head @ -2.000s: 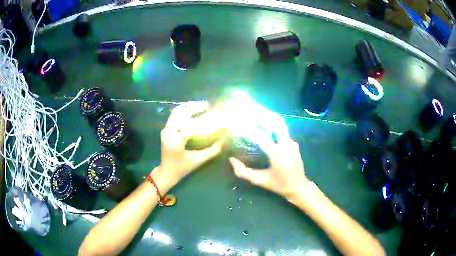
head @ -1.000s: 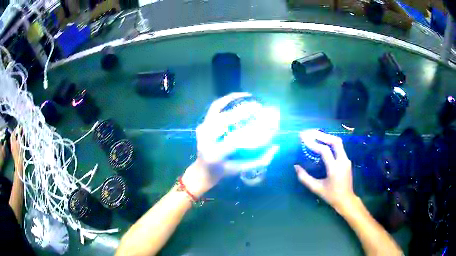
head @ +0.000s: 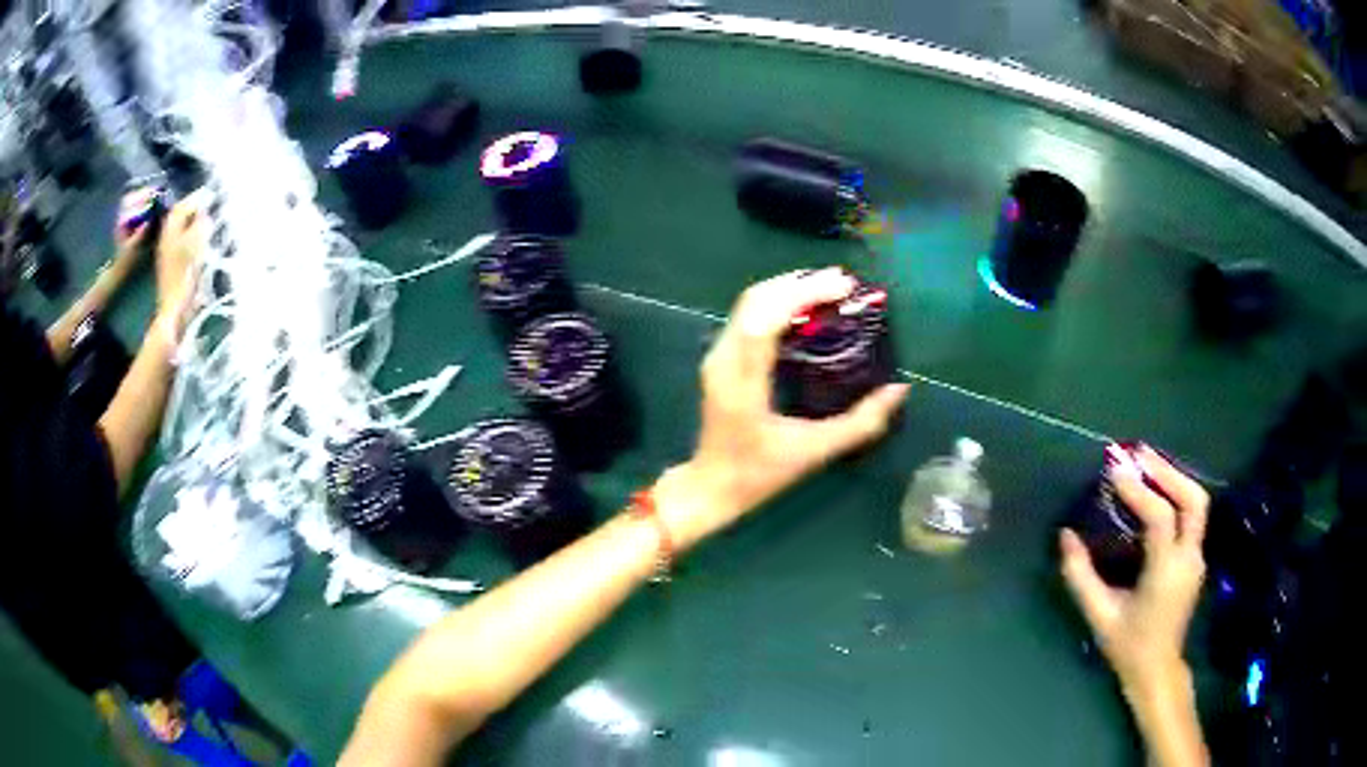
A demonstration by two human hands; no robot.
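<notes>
My left hand (head: 772, 412) is shut around a black cylindrical speaker unit (head: 834, 364) near the middle, with a small red glow at its top. My right hand (head: 1147, 547) is around another dark speaker unit (head: 1106, 517) at the right; its fingers cover part of the top. A small clear bottle (head: 948, 502) with pale yellowish liquid and a white top stands upright between my hands.
Units with dotted faces (head: 504, 471) stand at left beside tangled white cables (head: 285, 300) and a clear bowl (head: 218, 540). Lit units (head: 529, 183) and a lying cylinder (head: 792, 186) are beyond. Dark units crowd the right. Another person's hands (head: 177, 255) are at far left.
The view has swung left, so the cables and dotted units sit further right. The bright white-blue glare at my left hand is gone, and the bottle now shows clearly. Both hands are further apart than at first.
</notes>
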